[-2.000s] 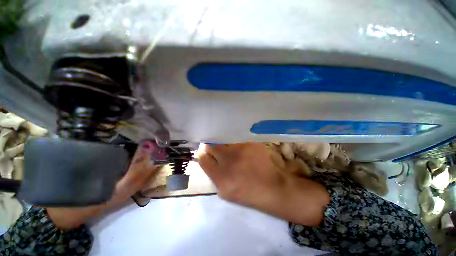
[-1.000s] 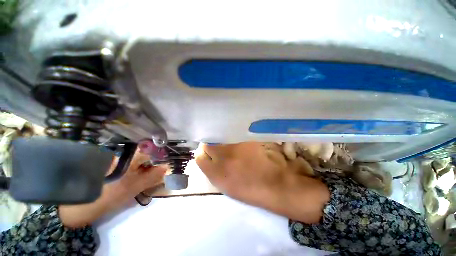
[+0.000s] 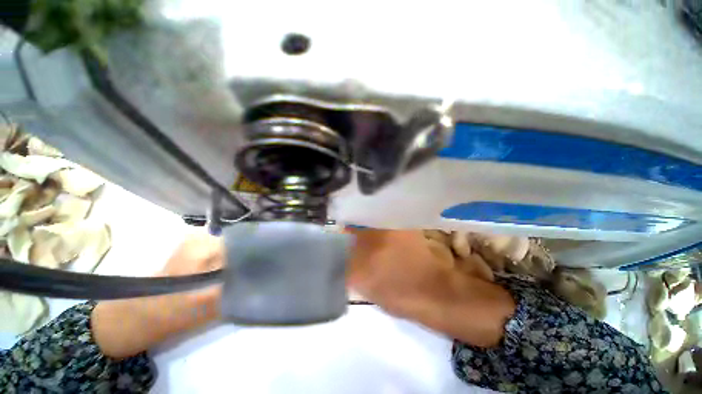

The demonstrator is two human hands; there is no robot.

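Note:
The white machine head (image 3: 385, 46) with two blue stripes fills the upper view. Its large grey tension dial (image 3: 286, 273), with a coil spring and discs, hangs in the centre and hides the needle area. My left hand (image 3: 173, 296) lies left of and behind the dial; its fingers are hidden or blurred. My right hand (image 3: 416, 277) reaches in under the head from the right; its fingertips are hidden behind the dial and head. Whether either hand holds a fabric piece cannot be seen.
A heap of beige pieces (image 3: 58, 215) lies at the left. More beige pieces (image 3: 500, 254) are bunched under the arm, and others (image 3: 673, 315) lie at the far right. A black curved bar (image 3: 100, 281) crosses at the left. The white table (image 3: 308, 358) shows in front.
The view has shifted, so the head and dial appear further right and the dial now covers the needle area. The left heap shows more. My left fingers, seen near the needle before, are now hidden.

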